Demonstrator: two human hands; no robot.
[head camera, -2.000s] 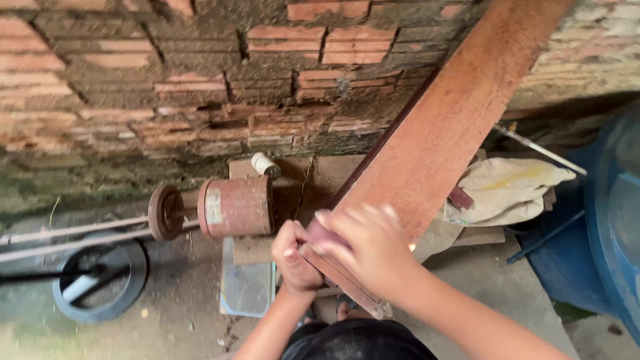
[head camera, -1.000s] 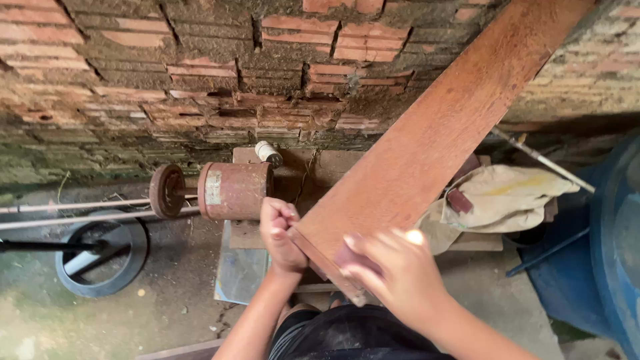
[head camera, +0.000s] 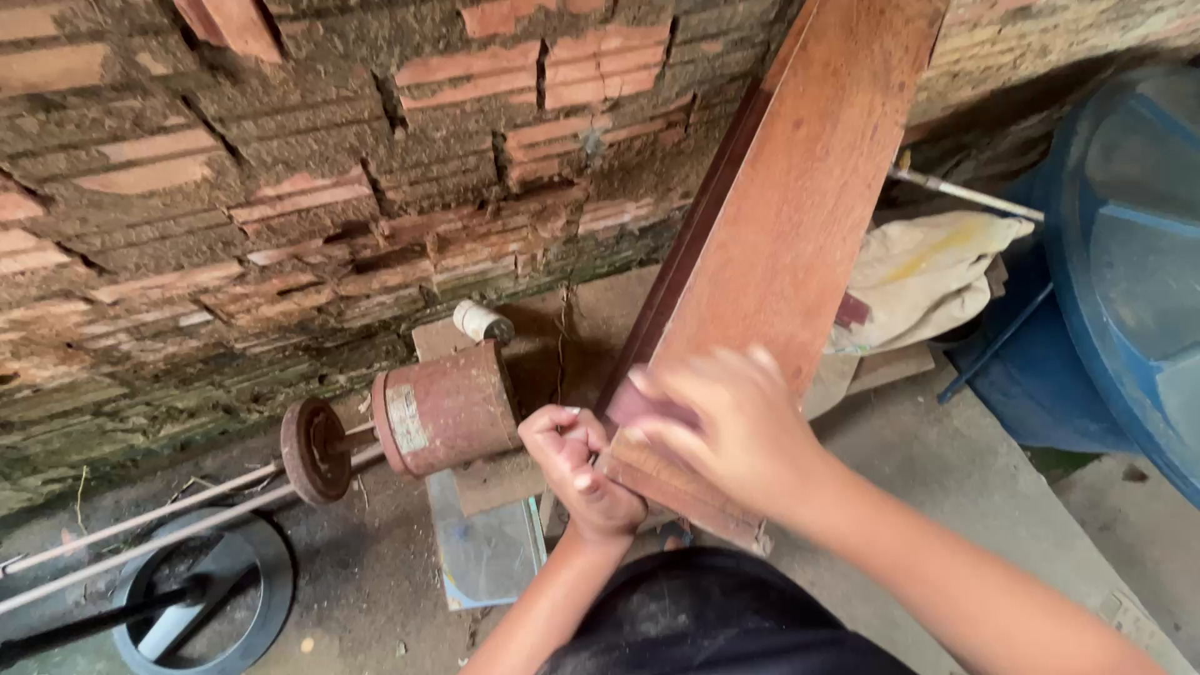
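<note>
A long reddish-brown wooden board slants from the top of the view down to my lap, with a darker edge along its left side. My left hand grips the board's lower left corner. Over the board's near end, my right hand is closed on a small reddish-purple pad, possibly sandpaper, which lies against the surface at the left edge. The right hand is slightly blurred, and its fingers hide part of the pad.
A rough brick wall runs behind. Left are an electric motor with a pulley, a white cylinder and a grey wheel. Right are a stained cloth, a thin stick and a blue plastic tank.
The board now stands at a steeper slant, and its dark left edge shows again. My right hand has moved from farther right on the near end to the board's left edge, still holding the pad.
</note>
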